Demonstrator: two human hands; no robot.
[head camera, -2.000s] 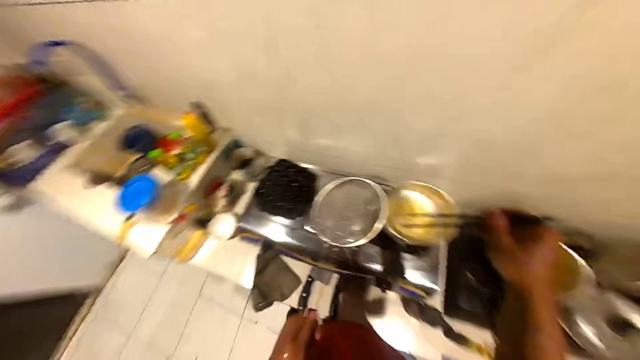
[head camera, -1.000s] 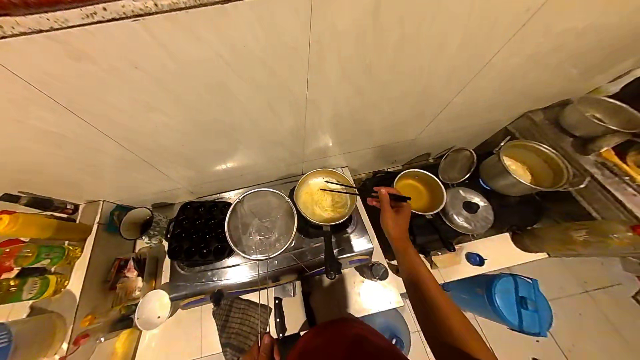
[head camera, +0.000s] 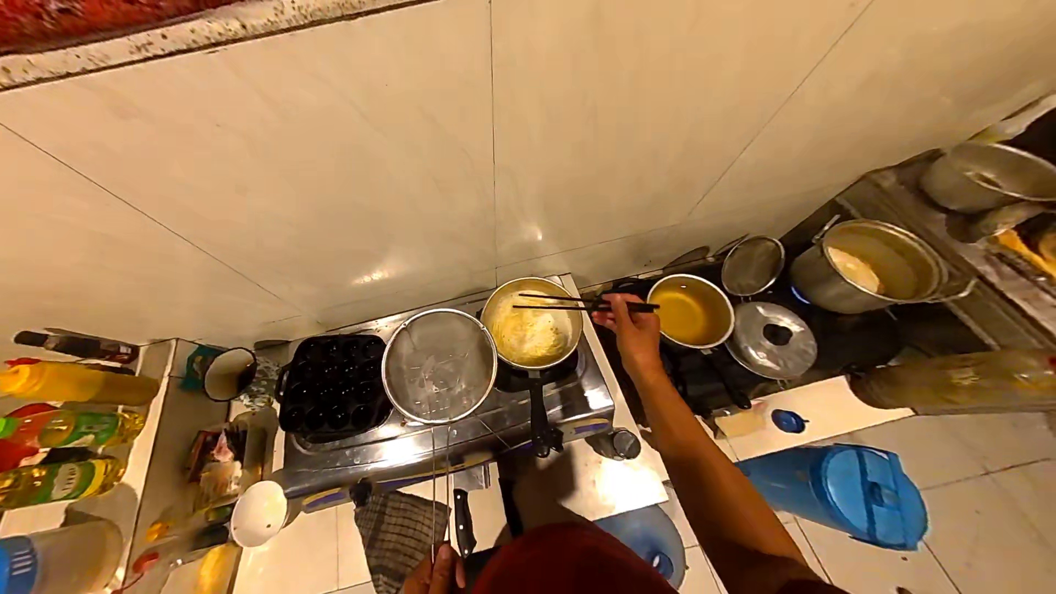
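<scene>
My right hand (head camera: 634, 330) grips black chopsticks (head camera: 586, 305), whose tips are over a small pan (head camera: 532, 322) of pale yellow frying food on the stove. At the bottom, my left hand (head camera: 436, 571) holds the long wire handle of a round mesh strainer (head camera: 440, 365). The strainer's mesh lies left of the pan, above the steel stovetop, beside a black moulded pan with round hollows (head camera: 334, 384). Just right of my right hand stands a saucepan of yellow liquid (head camera: 691, 312). A knife (head camera: 464, 522) and a checked cloth (head camera: 402, 536) are near my left hand.
A metal lid (head camera: 773, 340), a smaller strainer (head camera: 753, 266) and a large pot (head camera: 866, 266) over a blue flame are at the right. Oil bottles (head camera: 70, 429) and a white bowl (head camera: 259, 513) occupy the left side. A blue lidded container (head camera: 866, 495) stands lower right.
The view has swung and steadied since two seconds ago. Over the last second the chopsticks stay above the pan, and the strainer remains in my left hand.
</scene>
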